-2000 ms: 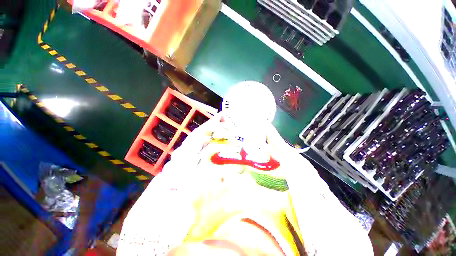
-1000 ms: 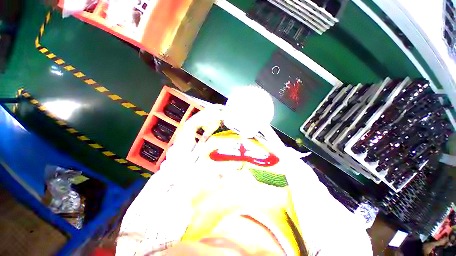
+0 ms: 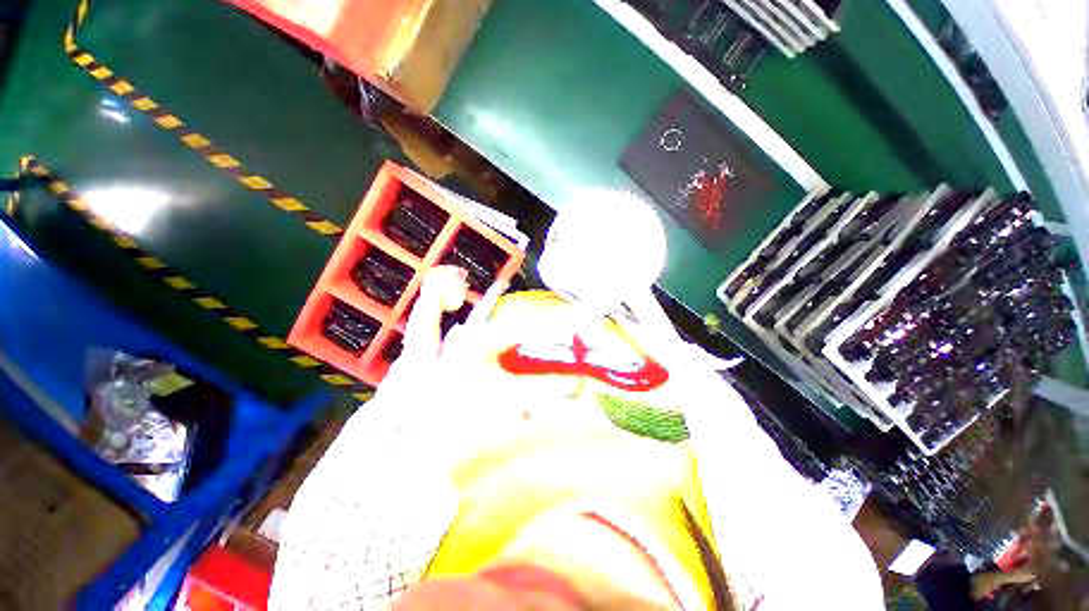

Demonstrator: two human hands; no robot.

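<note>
A round white fan (image 3: 603,247) stands out at chest height, badly overexposed. My left hand (image 3: 457,301) is over the near compartments of an orange-red divided tray (image 3: 337,275), its fingers apart and nothing visible in them. The tray's square pockets hold glossy black parts (image 3: 382,275). My right sleeve (image 3: 728,442) runs up towards the fan's base. My right hand is washed out against the white clothing, so its outline and grip cannot be made out.
A green bench holds a dark mat (image 3: 699,173) with small red parts and a pale ring. Stacked trays of dark parts (image 3: 955,322) stand right; more white trays are at the top. An orange container (image 3: 358,42) is upper left, a blue rack (image 3: 227,442) lower left.
My left hand has moved away from the chest beside the fan, out over the orange-red tray. The fan remains at the chest. The view has shifted slightly.
</note>
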